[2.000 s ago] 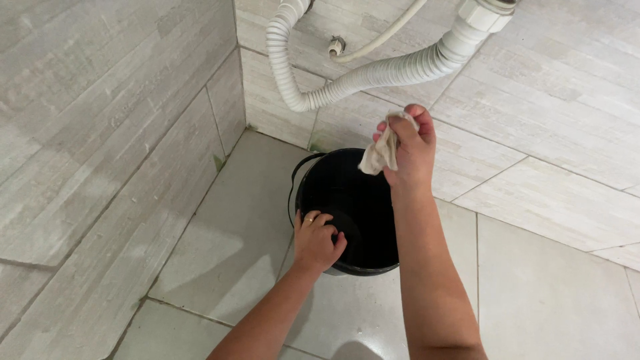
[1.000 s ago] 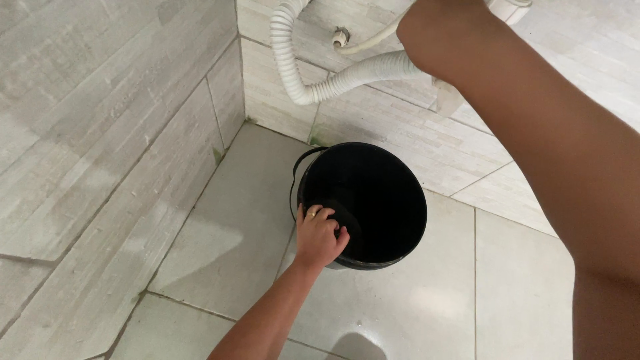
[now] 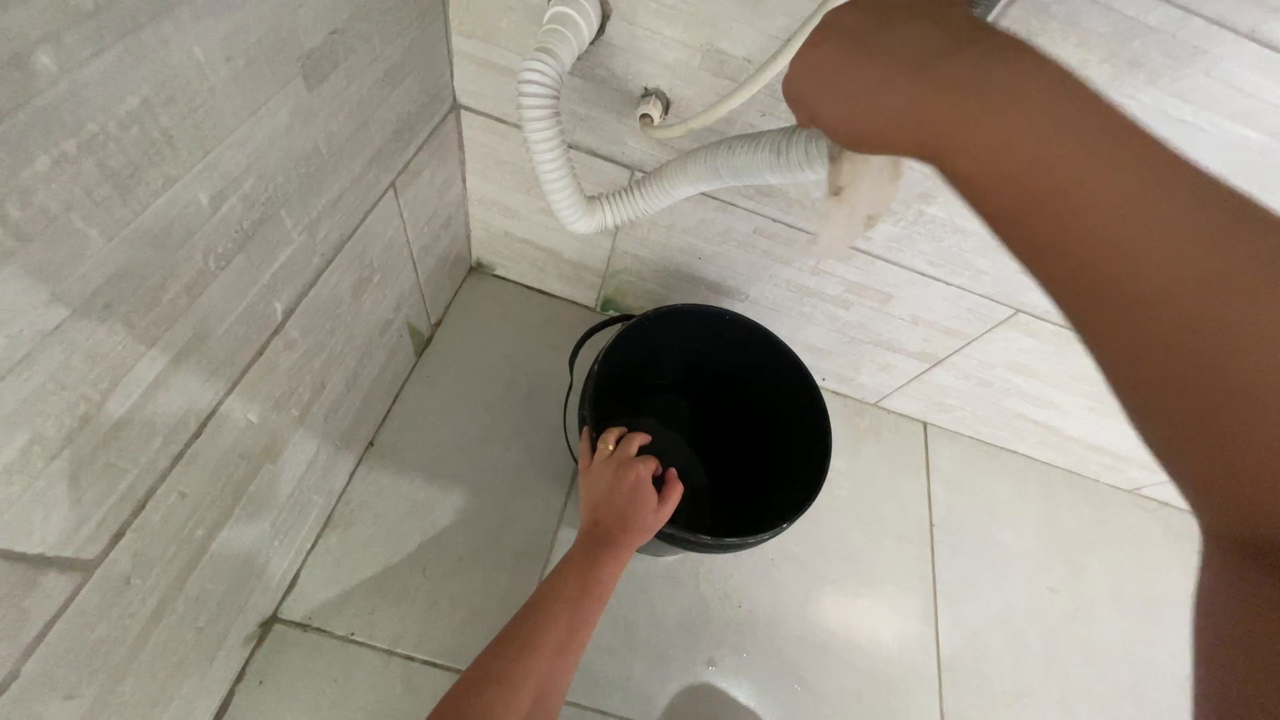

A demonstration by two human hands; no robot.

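A black bucket (image 3: 760,420) stands on the tiled floor with its handle at the left side. My left hand (image 3: 628,490), with a ring on one finger, grips the bucket's near left rim, its fingers curled over the edge. At the upper right my right hand (image 3: 865,80) is raised to a white corrugated drain hose (image 3: 700,168); its fingers are hidden behind the hand and wrist. A pale, stained cloth (image 3: 862,195) hangs below that hand, blurred. The bucket's dark inside hides whatever it holds.
A thin pale supply hose (image 3: 740,98) runs from a wall fitting (image 3: 653,105) toward my right hand. The tiled left wall (image 3: 220,260) and back wall (image 3: 930,280) meet in a corner behind the bucket. Light floor tiles (image 3: 1040,570) extend to the right of the bucket.
My right hand, which held the cloth above the bucket, has moved up and right to the corrugated hose. My left hand has stayed on the bucket's rim.
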